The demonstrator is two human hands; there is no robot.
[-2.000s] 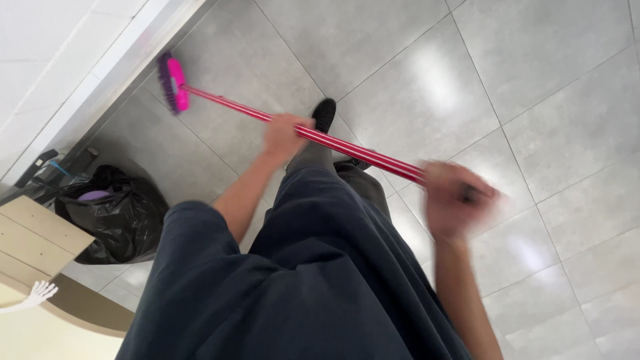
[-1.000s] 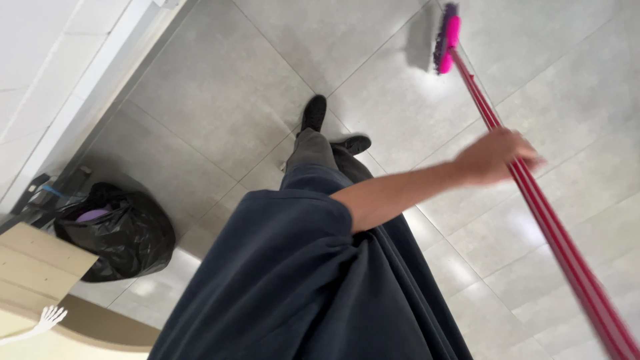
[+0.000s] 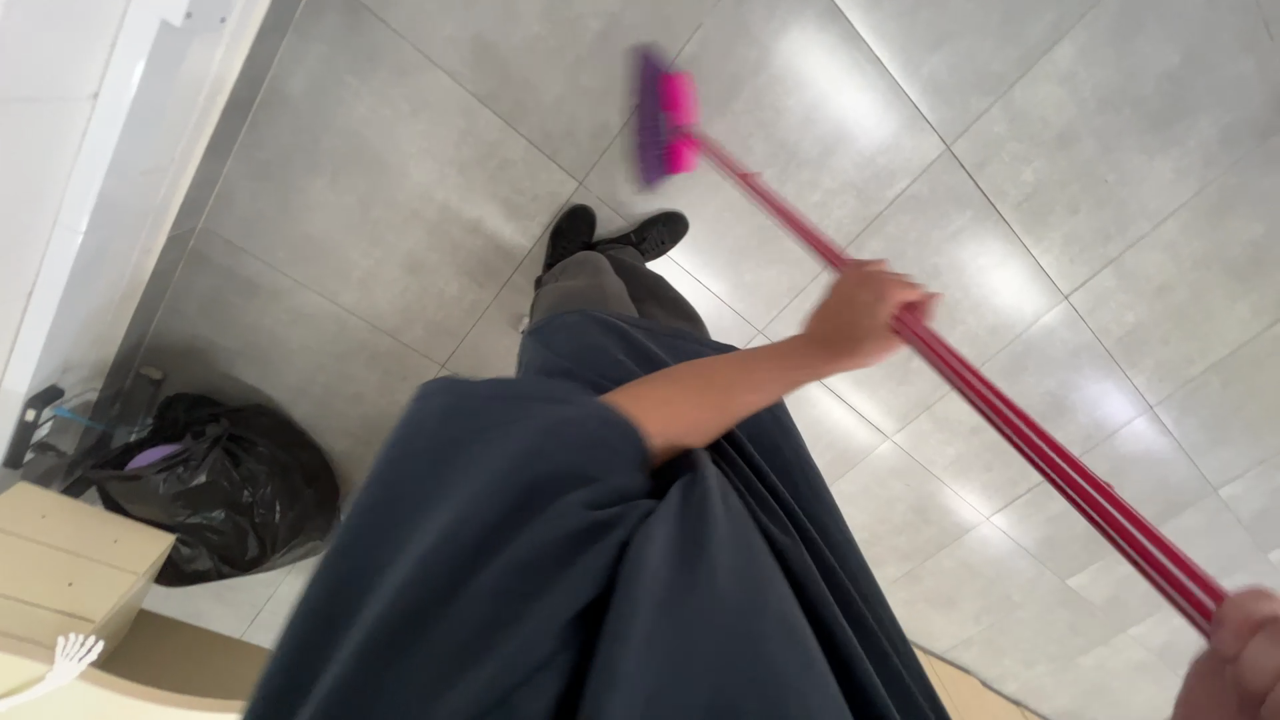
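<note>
A broom with a red striped handle (image 3: 1040, 445) slants from the lower right corner up to the top middle. Its pink and purple head (image 3: 665, 120), blurred, is over the grey tiles just above my black shoes (image 3: 655, 235). Around the middle of the handle, my left hand (image 3: 868, 312) is closed, the arm crossing in front of my body. My right hand (image 3: 1235, 655) grips near the handle's upper end and is partly cut off by the frame's edge.
A black plastic bag (image 3: 230, 500) with something purple in it stands at the left by the wall base. Below it are a beige panel (image 3: 75, 550) and a curved beige edge. Grey floor tiles (image 3: 1060, 180) stretch across the right, and a white wall (image 3: 60, 150) runs along the upper left.
The broom head went from the far left by the wall to the upper right, and is now back toward the middle, nearer my shoes. Both hands have moved rightward since the first frame.
</note>
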